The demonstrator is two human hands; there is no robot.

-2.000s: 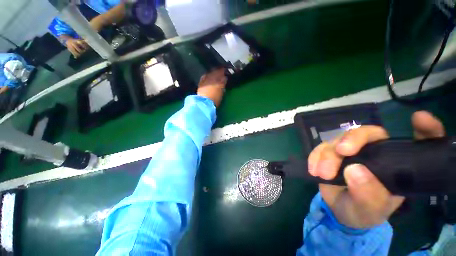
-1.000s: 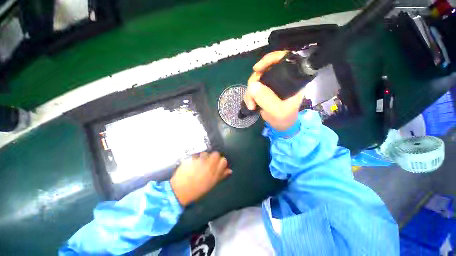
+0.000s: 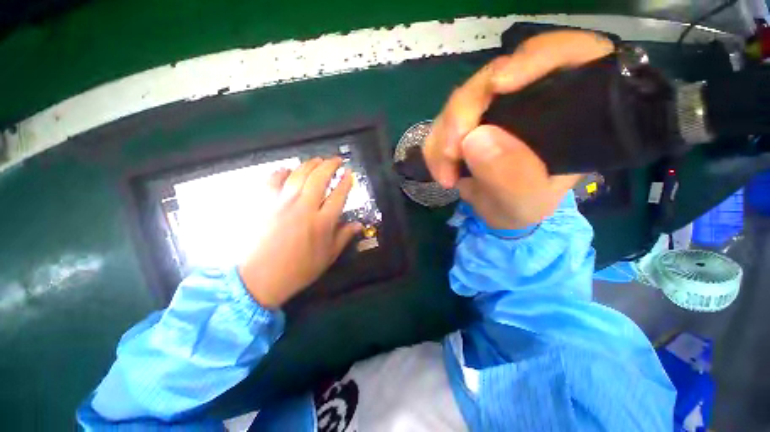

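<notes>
A tablet unit with a glaring white area lies in a black tray on the dark green bench. My left hand rests over the unit's right part, fingers apart on the circuit board end; I cannot see it grip anything. My right hand is closed around a thick black electric screwdriver, held roughly level, its front end pointing left. That end is over the left side of the round silver screw dish, right of the tray. The screwdriver and hand hide part of the dish.
A worn white rail borders the green conveyor behind the bench. Another tray with a unit is partly hidden behind my right hand. A black corded device with a red light lies right of it. A pale green fan stands lower right.
My left hand has moved from the tray's front edge up onto the unit's right end. The screwdriver has swung more level, still in my right hand. The head view has shifted.
</notes>
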